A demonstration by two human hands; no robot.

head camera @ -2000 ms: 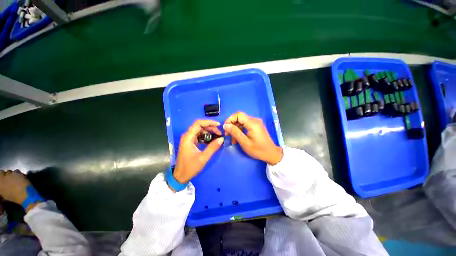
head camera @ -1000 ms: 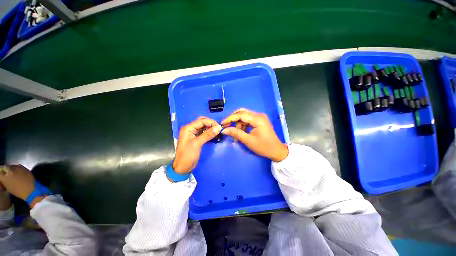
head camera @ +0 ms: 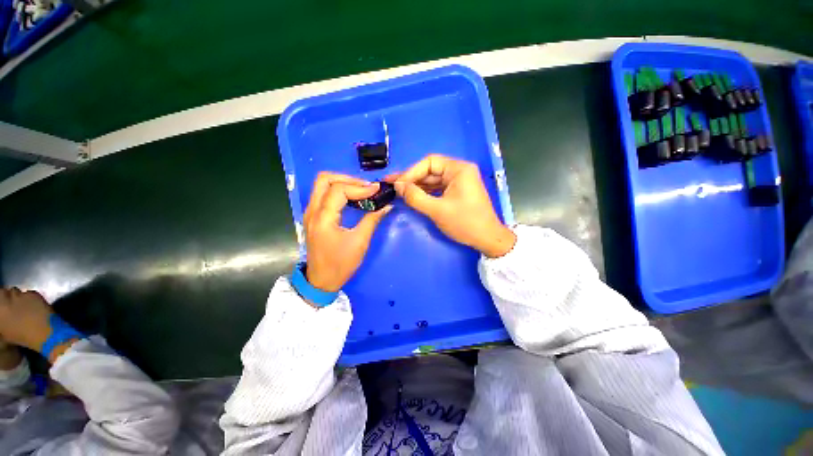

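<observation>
My left hand (head camera: 337, 233), with a blue wrist strap (head camera: 314, 285), holds a small black housing (head camera: 373, 198) between thumb and fingers over the blue work tray (head camera: 437, 307). A bit of green shows on the housing's near side. My right hand (head camera: 453, 203) has thumb and forefinger pinched together at the housing's right end; whether they grip the housing or a wire is too small to tell. A second black block (head camera: 373, 157) lies farther up in the tray, with a thin pale rod (head camera: 385, 132) beside it. Several tiny black parts (head camera: 397, 326) lie near the tray's near edge.
A right-hand blue tray (head camera: 704, 267) holds rows of black units with green strips (head camera: 682, 144). A white rail (head camera: 209, 110) and green conveyor (head camera: 294, 44) lie beyond. Another person's hand (head camera: 25, 317) is at the left edge and a sleeve (head camera: 798, 272) at the right.
The view has shifted, so the trays sit higher in the picture. The housing has been turned and shows more clearly between my hands, which stay together over the tray.
</observation>
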